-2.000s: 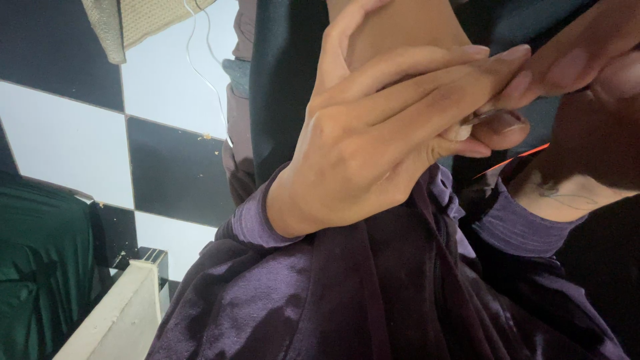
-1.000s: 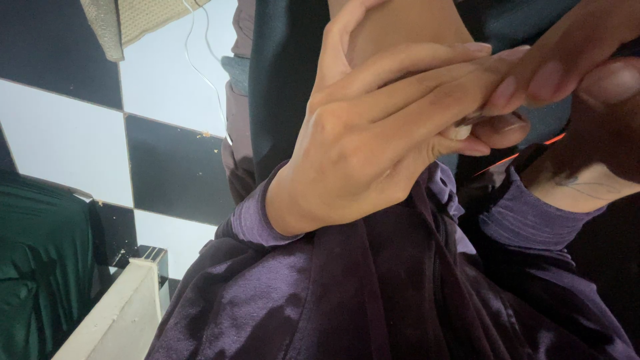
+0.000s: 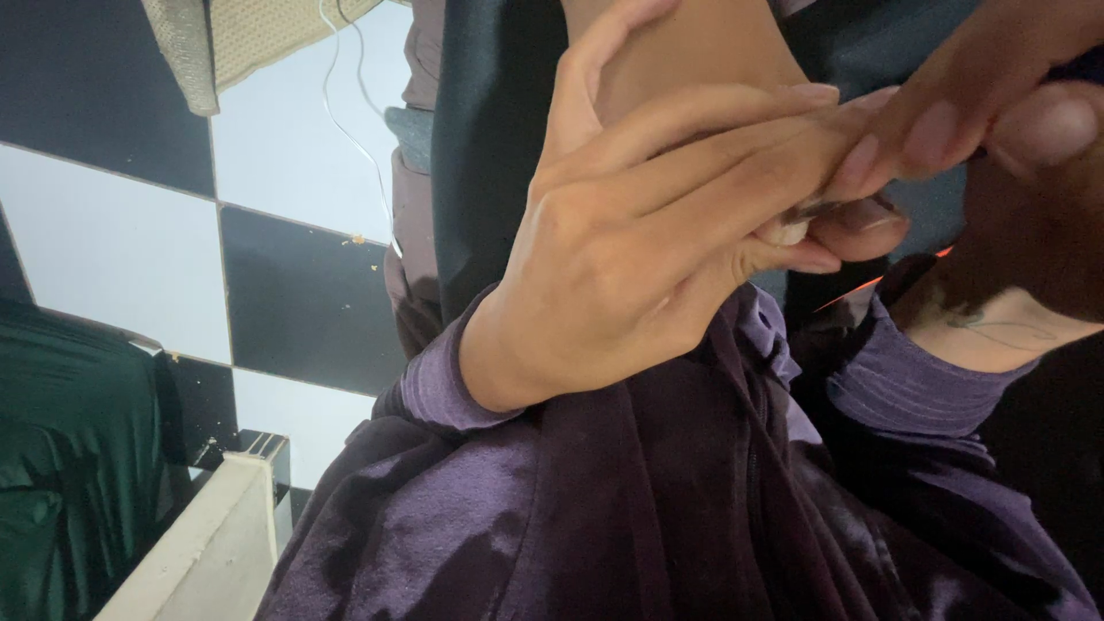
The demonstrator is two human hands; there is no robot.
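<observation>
My left hand (image 3: 621, 233) reaches across the middle in a purple velvet sleeve, its fingers extended and close together. Between its thumb and fingers, a small pale object (image 3: 785, 231) shows, too hidden to name. A digit with a nail (image 3: 862, 226) lies just past my left fingertips; whose it is, I cannot tell. My right hand (image 3: 1026, 198), partly in shadow, curls in from the right, with its fingertips against the left fingers. Whether it holds anything is hidden. Behind my left hand is a bare limb (image 3: 707, 52), of which kind I cannot tell.
Black and white floor tiles (image 3: 112, 216) lie at the left, with a white cable (image 3: 345, 129) and scattered crumbs. Green fabric (image 3: 69, 431) is at the lower left, beside a pale panel edge (image 3: 198, 526). A woven textile (image 3: 267, 34) shows at the top. Dark cloth (image 3: 483, 129) is behind my left hand.
My right hand has shifted slightly left, its fingertips now farther over the left fingers. My left hand keeps nearly the same pose and place.
</observation>
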